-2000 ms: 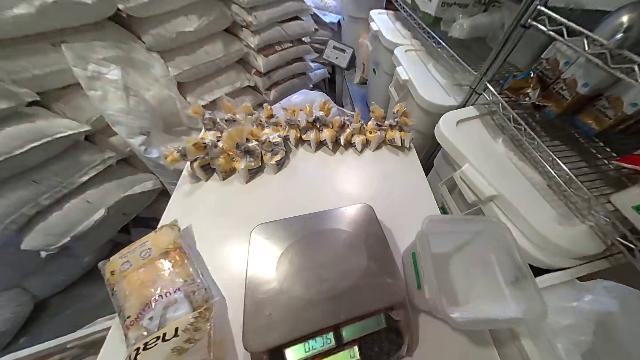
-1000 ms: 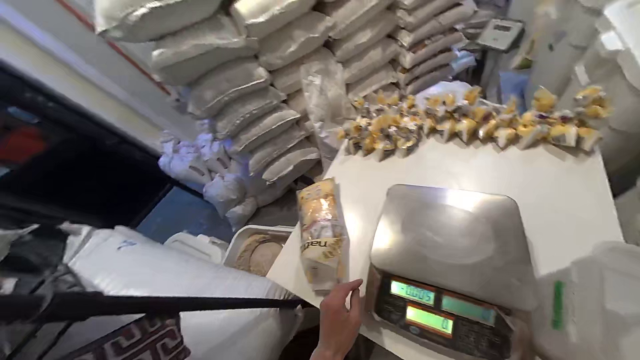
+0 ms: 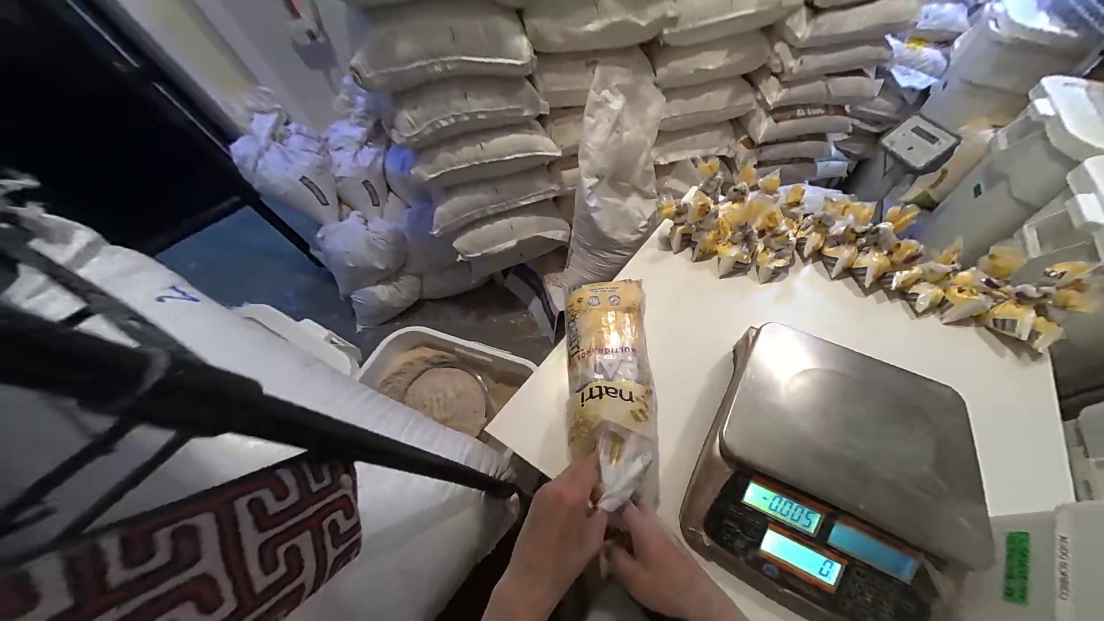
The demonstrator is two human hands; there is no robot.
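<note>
A yellow and clear printed plastic bag point(image 3: 608, 371) lies on the left edge of the white table point(image 3: 690, 310). Both hands are at its near end: my left hand point(image 3: 556, 535) has its fingers closed on the plastic, and my right hand point(image 3: 651, 561) touches the same end from the right, its fingers partly hidden. Right of the bag stands a digital scale point(image 3: 845, 440) with a bare steel plate and lit displays. Several small filled bags with yellow printed tops point(image 3: 776, 224) stand in rows along the far edge of the table.
White sacks point(image 3: 483, 112) are stacked behind. Left of the table, an open white bin point(image 3: 509, 354) holds a pale powder and a round scoop or bowl point(image 3: 448, 397). A dark bar point(image 3: 259, 423) crosses the lower left. White lidded bins point(image 3: 1069, 121) stand at the right.
The view has swung left. One second ago one hand was near the bag's lower end; now both hands are at that end. The scale's display differs from two seconds ago.
</note>
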